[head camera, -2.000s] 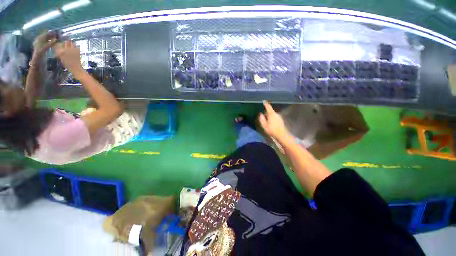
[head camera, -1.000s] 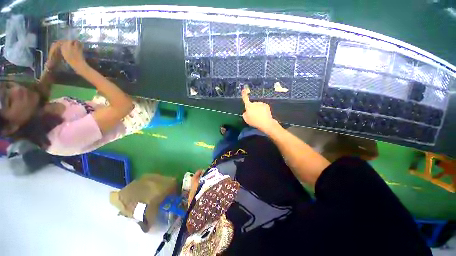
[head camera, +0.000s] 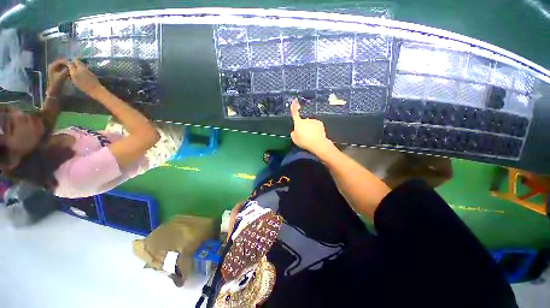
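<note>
My right hand (head camera: 307, 131) reaches in from the right. Its index finger is extended, with the tip at the bottom row of the middle compartment tray (head camera: 283, 53); the other fingers are curled. It holds nothing that I can see. Small black parts (head camera: 238, 82) fill left cells of that tray's lower rows, with small pale pieces (head camera: 336, 100) among them; many other cells look silvery. A second tray (head camera: 419, 75) at the right has two lower rows full of black parts. Only a sliver of skin, possibly my left hand, shows beside my body; its fingers are hidden.
A seated person in pink (head camera: 90, 162) works with raised hands at a left tray (head camera: 114, 51). A blue stool (head camera: 200, 144), an orange stool (head camera: 523, 191), a brown carton (head camera: 172, 237) and blue bins (head camera: 128, 212) stand on the floor. A brown carton (head camera: 419, 167) is under the bench.
My right hand has moved from below the bench edge up and left to the middle tray's bottom row. In the last second it has barely moved, while the view shifted slightly.
</note>
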